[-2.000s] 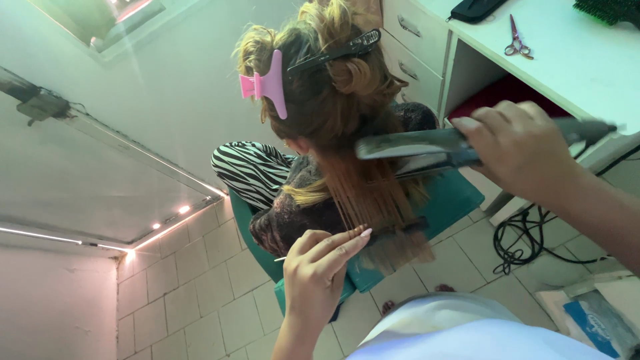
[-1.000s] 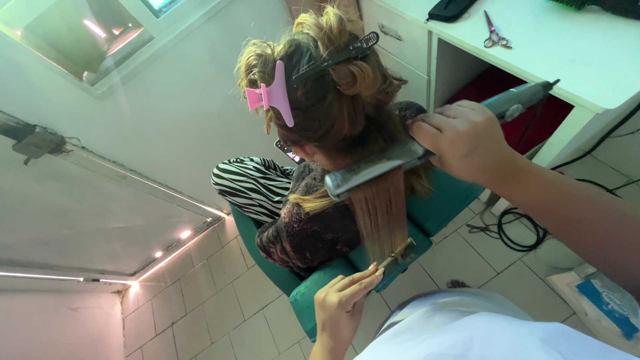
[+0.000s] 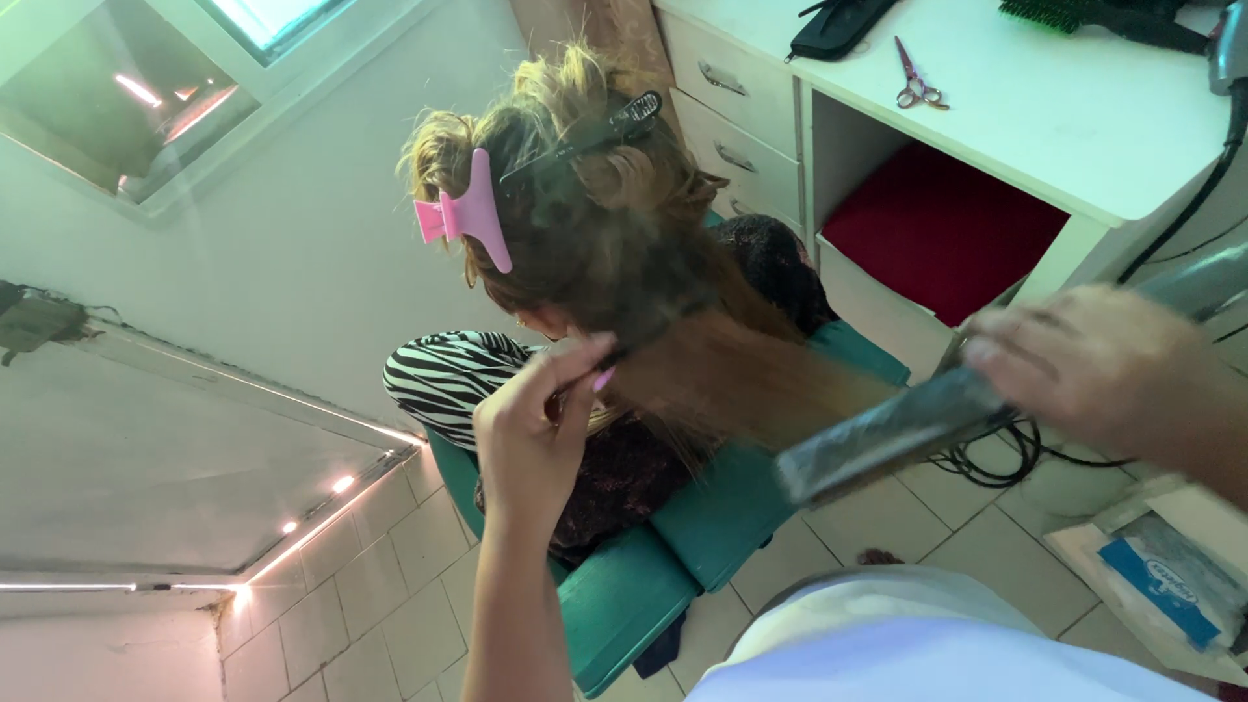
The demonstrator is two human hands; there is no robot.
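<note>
A seated person's long hair [image 3: 721, 361] hangs loose at the nape and spreads toward the right, blurred. My left hand [image 3: 541, 409] pinches a dark comb [image 3: 655, 336], partly lost in blur and haze, at the roots by the neck. In my right hand [image 3: 1082, 361] is a hair straightener [image 3: 892, 434], its plates near the tips of the hair; whether any strands lie between them is unclear. Higher on the head, a pink butterfly hair clip [image 3: 476, 213] and a black hair clip [image 3: 585, 138] hold up gathered sections.
On the white desk [image 3: 985, 136] at the upper right lie scissors [image 3: 915, 78], a black case [image 3: 840, 27] and a green-bristled brush [image 3: 1048, 12]. The green chair [image 3: 624, 609] supports the person. Black cable [image 3: 999, 458] coils on the floor near an open box [image 3: 1102, 546].
My left hand has risen from the hair tips to the nape. The straightener has moved from the upper hair to the right, near the ends. The hair has spread out from a narrow, flat strip.
</note>
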